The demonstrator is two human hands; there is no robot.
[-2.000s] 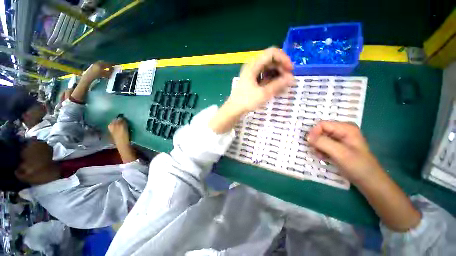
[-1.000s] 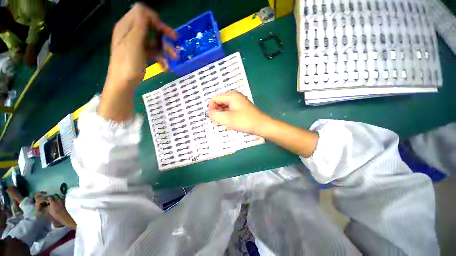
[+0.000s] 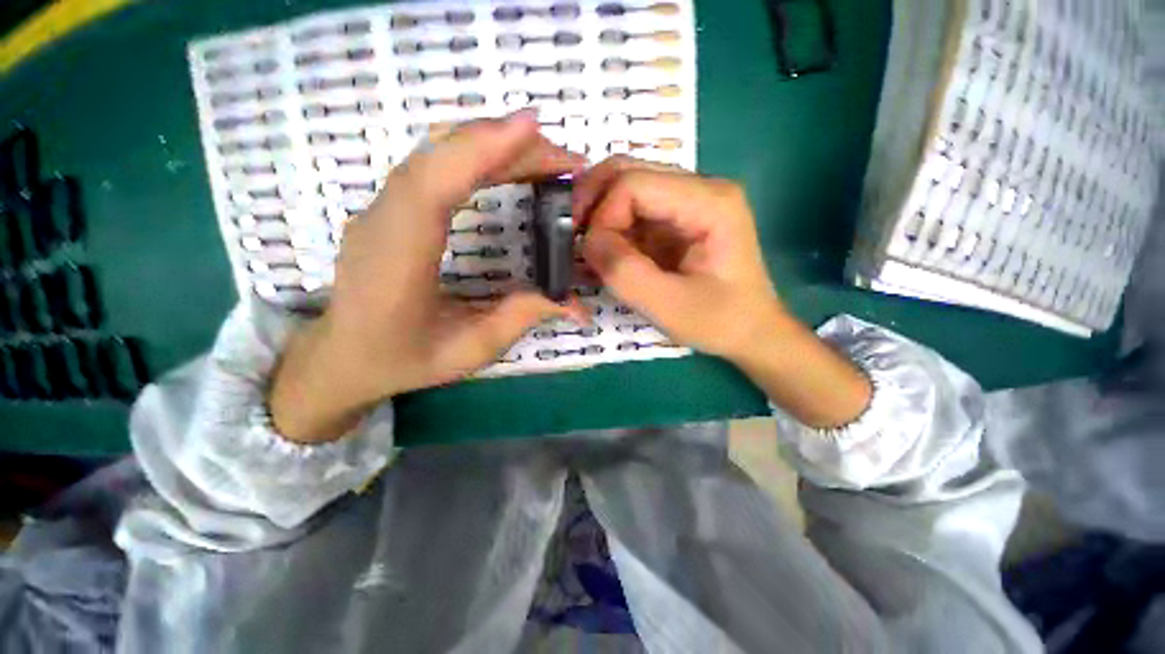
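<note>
My left hand (image 3: 422, 256) holds a black watch case frame (image 3: 555, 240) on edge between thumb and fingers, above the white carrier board (image 3: 262, 166). My right hand (image 3: 677, 249) is at the frame's right side, with thumb and index finger pinched close against it. Whether a small part is between those fingertips is hidden. The carrier board bears rows of thin dumbbell-like parts, and its right-hand column has tan ends.
Black frames (image 3: 70, 300) stand in rows at the left on the green mat (image 3: 141, 141). A single black frame (image 3: 804, 36) lies right of the board. A thick stack of carrier boards (image 3: 1009, 179) is at the right. Yellow edge tape (image 3: 51, 28) shows at top left.
The view has moved down to the board, and the blue bin has left the picture. My left hand has come from beside the bin to over the board, and both hands are now together at the frame.
</note>
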